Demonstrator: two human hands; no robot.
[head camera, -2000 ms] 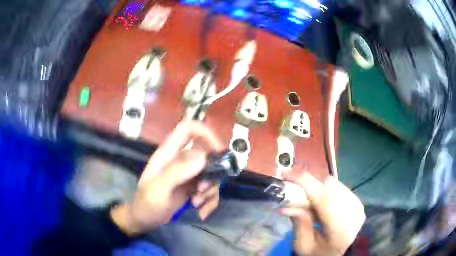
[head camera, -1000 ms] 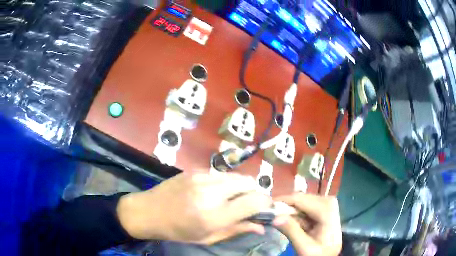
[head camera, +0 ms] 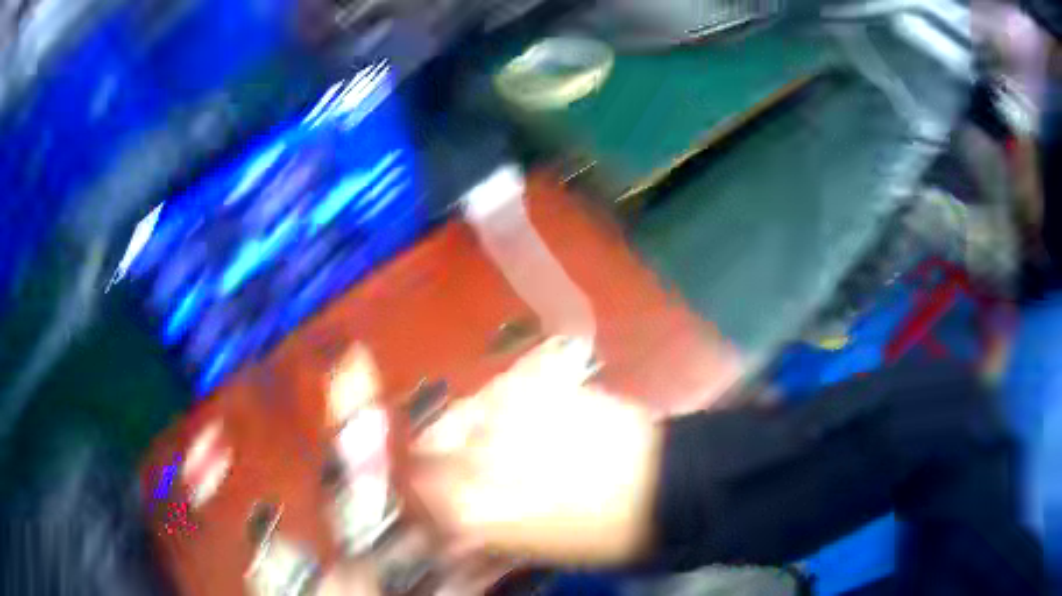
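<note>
The view is strongly blurred. The red-brown test box (head camera: 402,305) lies tilted across the lower middle. My right hand (head camera: 536,454) is over its sockets, with a dark sleeve to the right; what its fingers hold cannot be made out. A wide white lead (head camera: 530,262) runs down to the top of this hand; whether they touch is unclear. Another white connector (head camera: 363,448) is left of the hand. An off-white AC socket (head camera: 282,570) shows at the bottom. A blurred skin-coloured patch at the bottom edge may be my left hand.
The blue display screen (head camera: 280,221) stands behind the box. A roll of tape (head camera: 556,72) lies on the green board (head camera: 687,99) at the top. The panel meter (head camera: 175,501) is at the box's left end. Blue and red shapes are at the right.
The view has swung and turned, so the box now slants the other way. My hands were together at the box's near edge; now my right hand is over the sockets, apart from my left.
</note>
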